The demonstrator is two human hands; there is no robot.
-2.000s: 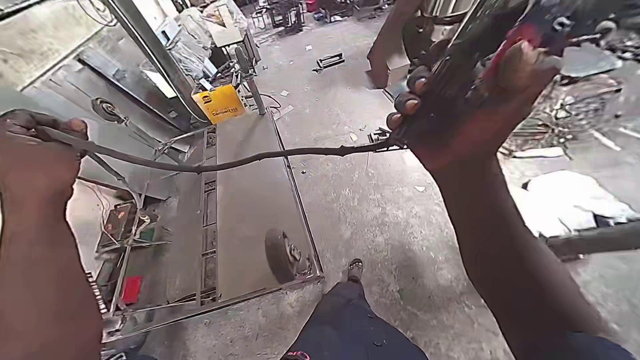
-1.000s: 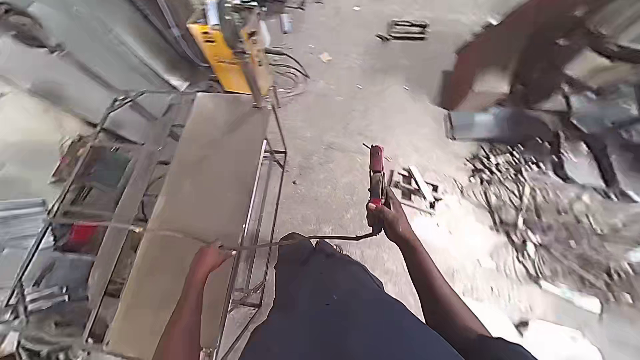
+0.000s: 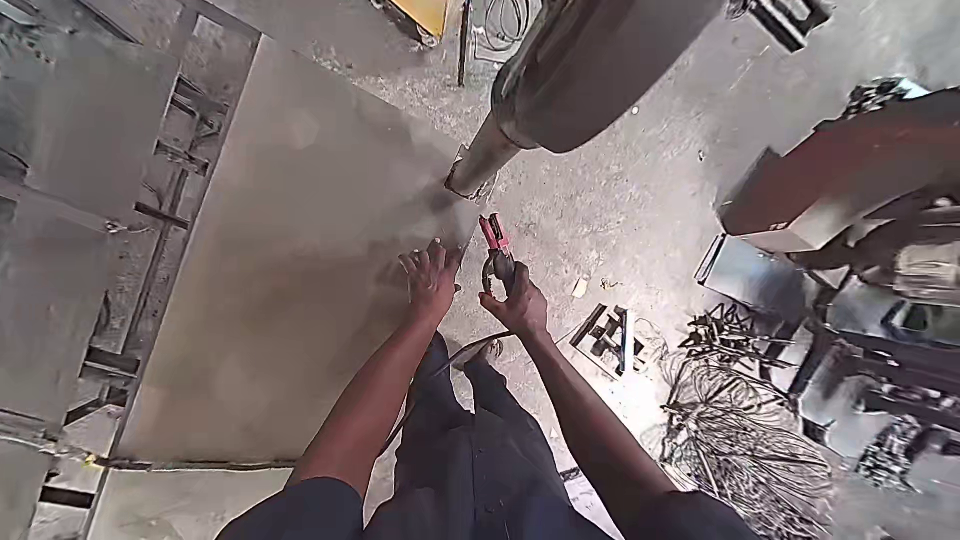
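In my right hand [image 3: 521, 304] is a welding electrode holder [image 3: 499, 240] with red jaws and a dark handle, just beyond the right edge of a large flat metal sheet [image 3: 285, 262]. A dark cable [image 3: 465, 351] runs from beneath that hand across my legs. My left hand [image 3: 433, 281] is spread over the sheet's right edge with nothing in it; whether its fingertips touch the metal I cannot tell. No electrode can be made out in the jaws.
A large dark cylindrical object [image 3: 592, 75] with a narrower end reaches in from the top. Framework [image 3: 161, 210] lies left of the sheet. On the right are scrap metal pieces [image 3: 611, 337], a tangled wire heap [image 3: 742, 442] and a reddish-brown metal piece [image 3: 847, 165].
My left hand, which held the cable two seconds ago, has let it go and is now over the sheet. The electrode holder remains in my right hand. The view has shifted a lot.
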